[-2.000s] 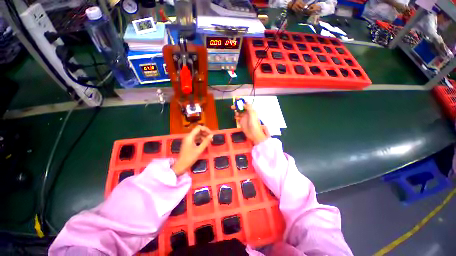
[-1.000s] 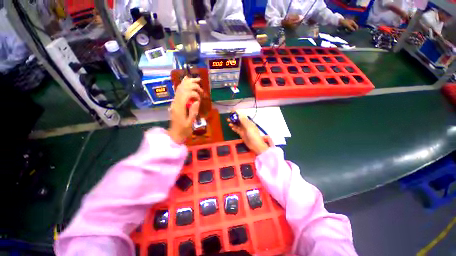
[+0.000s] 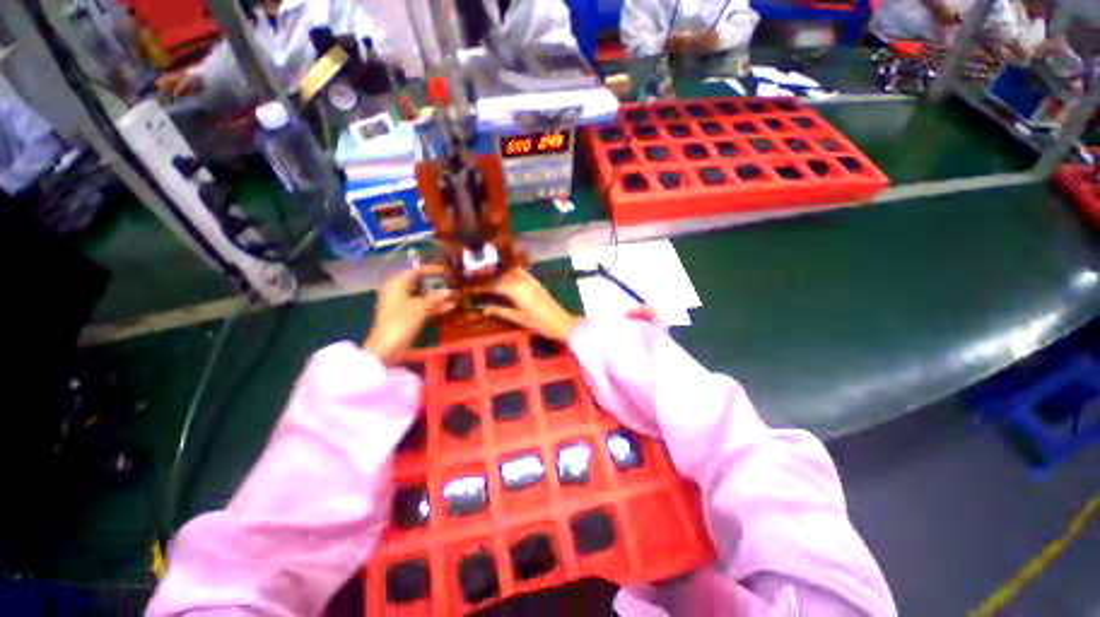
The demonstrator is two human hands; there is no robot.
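Observation:
The orange-brown test fixture stands behind the near red tray. Its red clamp handle points up. The pale clamp head is above the low nest area. My left hand is at the fixture's left side, with a small dark smartwatch body at its fingertips, partly covered and blurred. My right hand reaches to the fixture's lower front, just under the clamp head; what its fingers touch is too small and blurred to tell. Black smartwatch bodies lie in the near tray's pockets.
A power supply and a blue-edged meter stand behind the fixture. White paper with a dark pen lies right. A second full red tray is behind right. A bottle and power strip are left. Gowned people sit opposite.
The red clamp handle has swung up. My left hand has let go of it and moved down to the fixture's left. My right hand has moved left from beside the paper to the fixture's front.

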